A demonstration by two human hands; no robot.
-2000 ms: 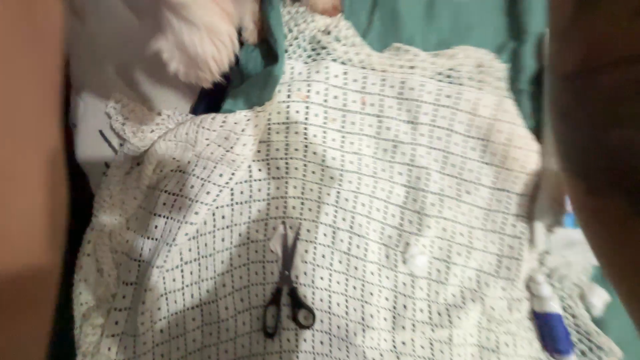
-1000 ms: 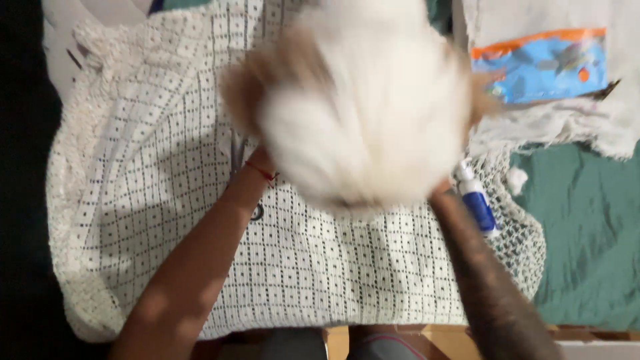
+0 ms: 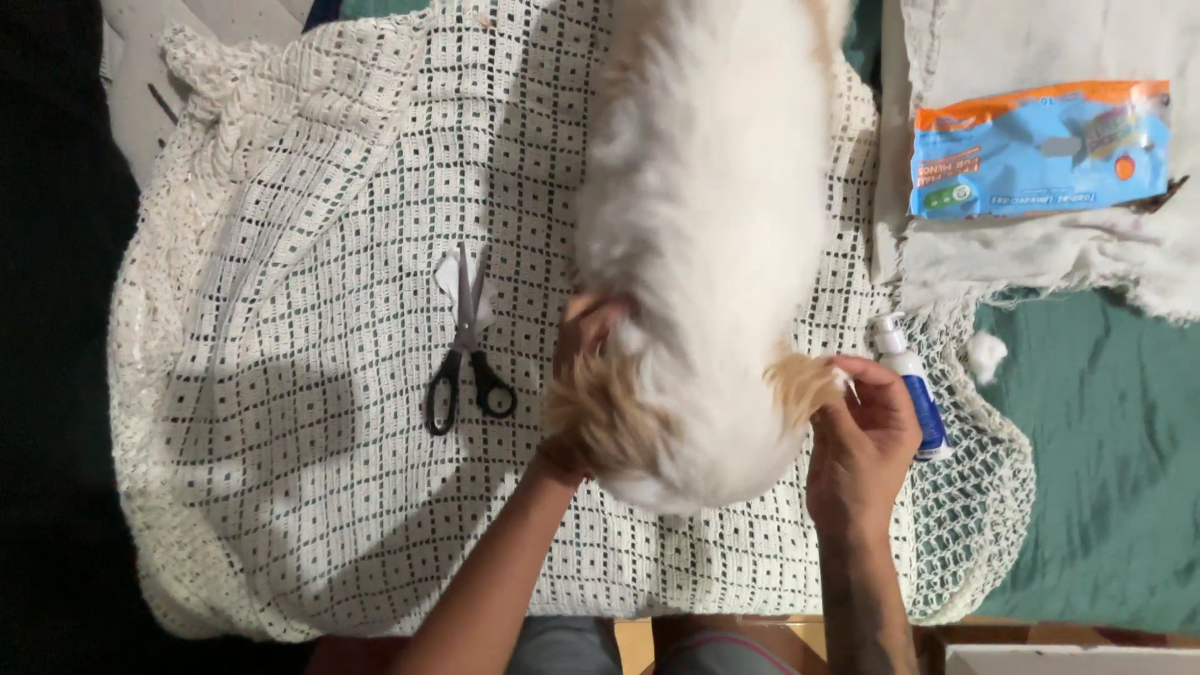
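A small dog with white fur (image 3: 712,234) and tan ears is on a cream crochet blanket (image 3: 309,469), its head toward me. My left hand (image 3: 577,375) is at the dog's head, partly hidden under the tan ear fur, so its grip does not show. My right hand (image 3: 862,412) pinches the tip of the other tan ear (image 3: 797,384), with a bit of white material at the fingertips. Scissors with black handles (image 3: 466,352) lie slightly open on a small white scrap, left of the dog. A white and blue pump bottle (image 3: 914,394) lies just beyond my right hand.
A blue and orange wipes packet (image 3: 1041,150) rests on a white cloth (image 3: 1022,262) at the upper right. A cotton ball (image 3: 986,356) is on the green fabric (image 3: 1106,450). A pale cushion or pad (image 3: 187,56) shows at the upper left.
The dog, blurred between both hands one second ago, now lies further up the blanket with its back in view. My right hand has come to its ear. The view has shifted.
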